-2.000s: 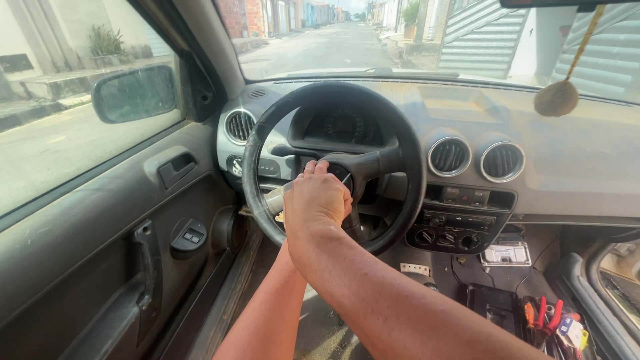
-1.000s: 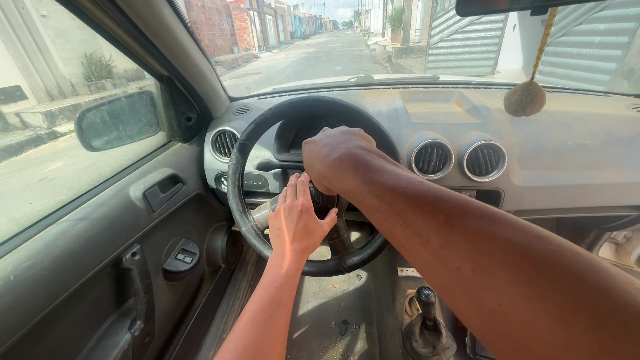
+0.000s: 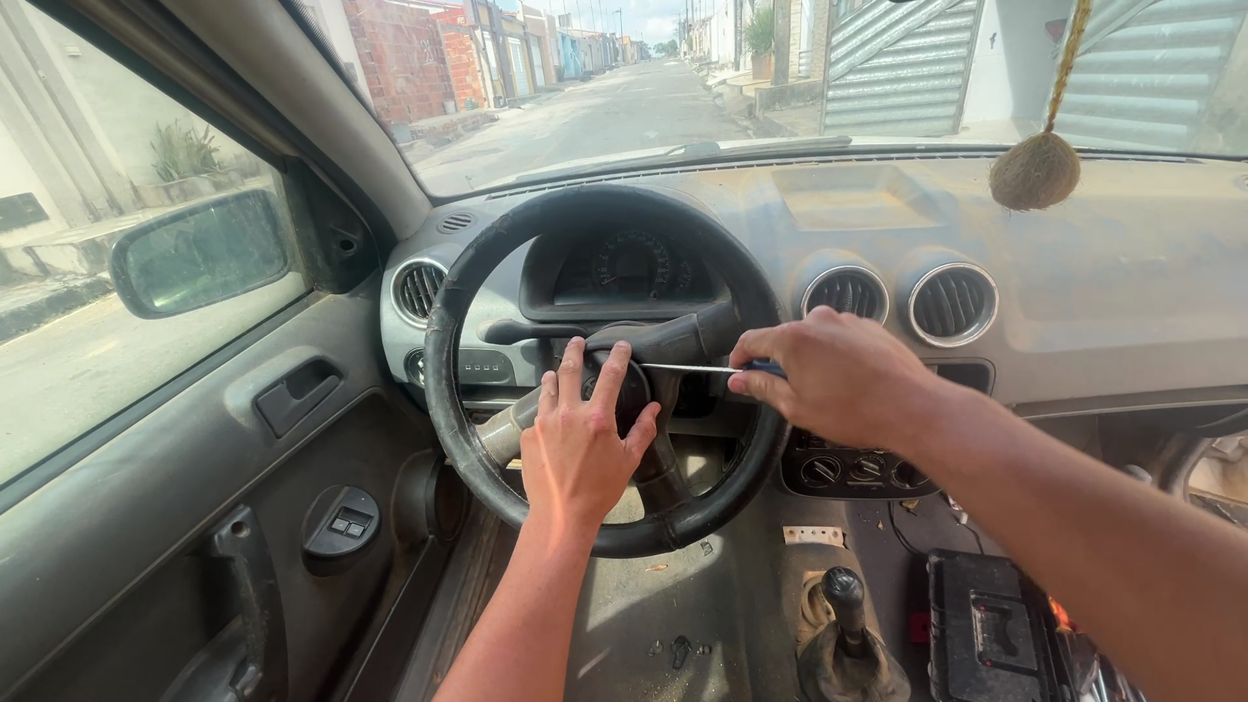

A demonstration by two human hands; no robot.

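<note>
A worn black steering wheel (image 3: pixel 444 361) fills the middle of the head view. My left hand (image 3: pixel 583 434) lies with spread fingers on the round hub cover (image 3: pixel 629 395) at its centre. My right hand (image 3: pixel 829 375), to the right of the hub, grips the dark handle of a screwdriver (image 3: pixel 692 368). The thin metal shaft points left, and its tip meets the upper right edge of the hub cover, near my left fingertips. Whether the tip is wedged under that edge, I cannot tell.
Behind the wheel is the instrument cluster (image 3: pixel 634 268), with a stalk (image 3: pixel 531 332) at its left. A gear lever (image 3: pixel 845 600) stands at the lower right, beside a black plastic case (image 3: pixel 990 624). A brown fibrous ornament (image 3: pixel 1035 173) hangs at the windshield. The door (image 3: pixel 175 468) is on the left.
My right hand has moved right, off the hub, and a screwdriver now shows in it. My left hand, under my right hand at first, now rests alone on the hub.
</note>
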